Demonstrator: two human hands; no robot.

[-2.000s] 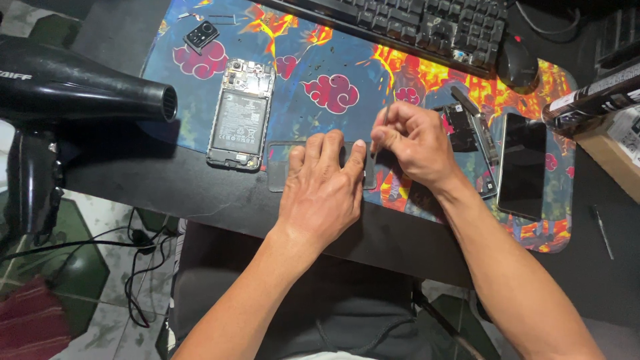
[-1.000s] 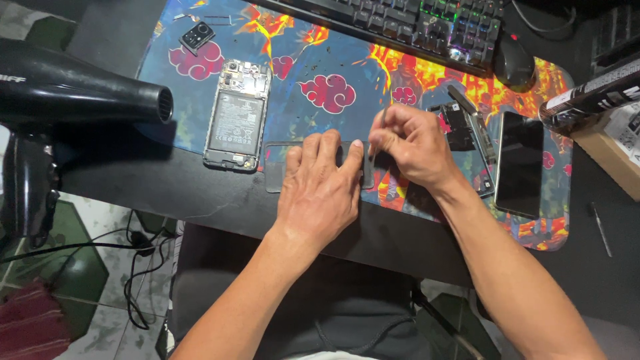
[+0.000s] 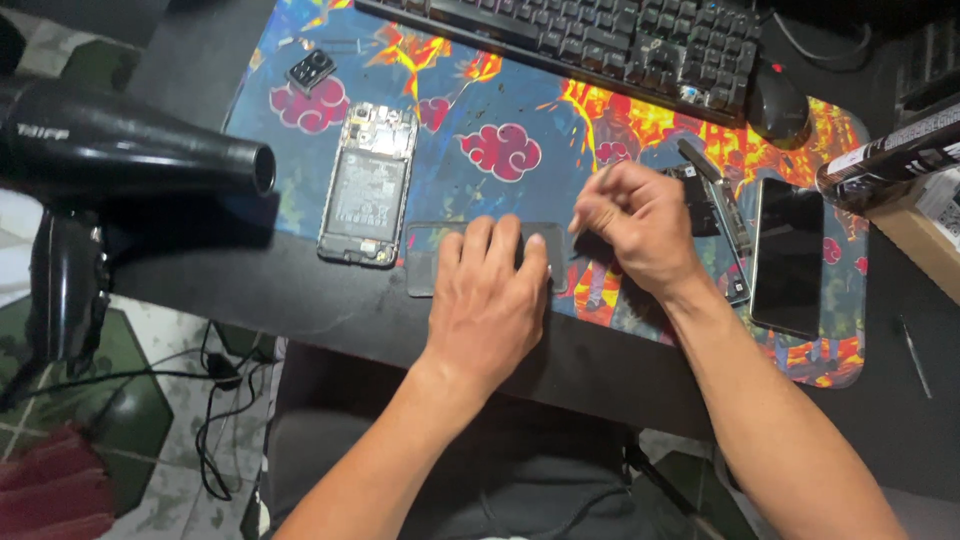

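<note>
Spread fingers of my left hand (image 3: 487, 289) press on a flat, see-through phone-sized panel (image 3: 422, 262) that lies across the front edge of the printed desk mat. My right hand (image 3: 637, 225), just right of the panel, pinches a thin tool (image 3: 577, 241) whose tip points down near the panel's right end. Left of the panel lies an opened phone (image 3: 367, 187) with its battery and board exposed. A camera module cover (image 3: 310, 70) rests above it. Beyond my right hand are phone parts (image 3: 701, 199) and a dark-screened phone (image 3: 787, 255).
A black hair dryer (image 3: 135, 142) points in from the left. The keyboard (image 3: 570, 37) and mouse (image 3: 778, 105) sit at the back. At the right are a dark can (image 3: 885, 161), a cardboard box (image 3: 915, 232) and a thin metal tool (image 3: 916, 360). Cables (image 3: 217, 375) hang at the lower left.
</note>
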